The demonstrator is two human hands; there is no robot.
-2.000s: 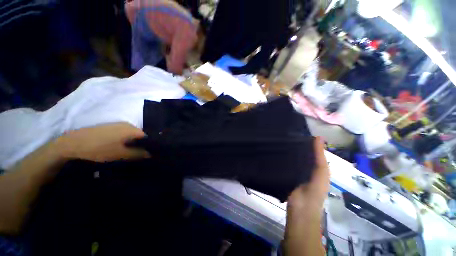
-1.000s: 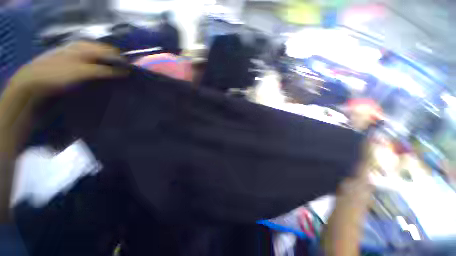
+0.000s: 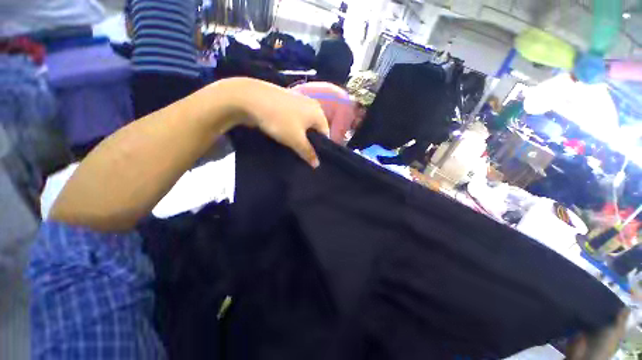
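Note:
A large black cloth garment (image 3: 422,260) is held up and stretched between my two hands, and it covers most of the lower middle. My left hand (image 3: 285,123) is raised near the centre and pinches the garment's upper edge. My right hand (image 3: 598,343) is at the lower right, partly cut off and blurred, and grips the garment's right end. A small yellow mark (image 3: 224,307) shows at the garment's left, below my left arm. The sewing machine is hidden behind the cloth.
White cloth (image 3: 204,186) lies behind my left arm. A person in pink (image 3: 327,98) bends over beyond the garment. Another person in a striped top (image 3: 163,35) stands at the upper left. Black cloth (image 3: 412,105) hangs farther back. Piled white and mixed items (image 3: 549,221) lie at the right.
The garment has gone from bunched over the table to lifted and spread wide. My left hand has moved up and right, my right hand right and down. The view has tilted up.

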